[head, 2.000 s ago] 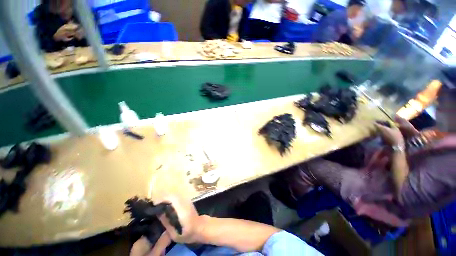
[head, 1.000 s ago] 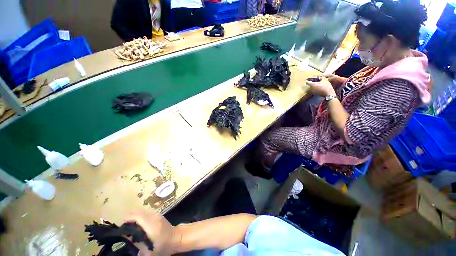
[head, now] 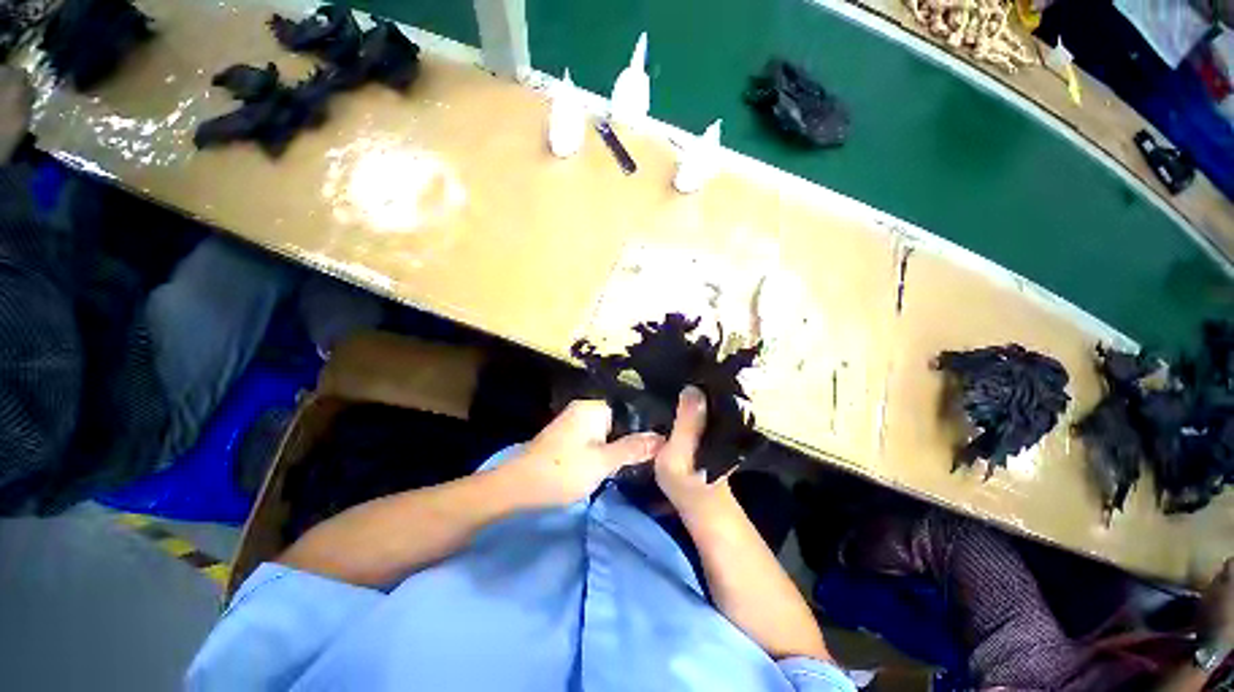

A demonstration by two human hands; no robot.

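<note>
A black jagged part [head: 681, 372] is held over the front edge of the bench, its ragged tips spread toward the bench. My left hand [head: 579, 453] grips its lower left side with the thumb pointing inward. My right hand [head: 686, 453] grips its lower middle and right side, thumb on top. The fingers under the part are hidden. No glue bottle shows in either hand.
Three white bottles [head: 631, 89] stand at the bench's back edge beside a short dark stick [head: 616, 146]. Black clumps lie left [head: 318, 75] and right [head: 1004, 403]. A green conveyor [head: 920, 149] runs behind. An open cardboard box [head: 282, 466] is below left. People sit on both sides.
The view has swung left and down. Both hands now show on the black part, which appears at the middle of the picture. The left-side clumps and the box at left have come into view.
</note>
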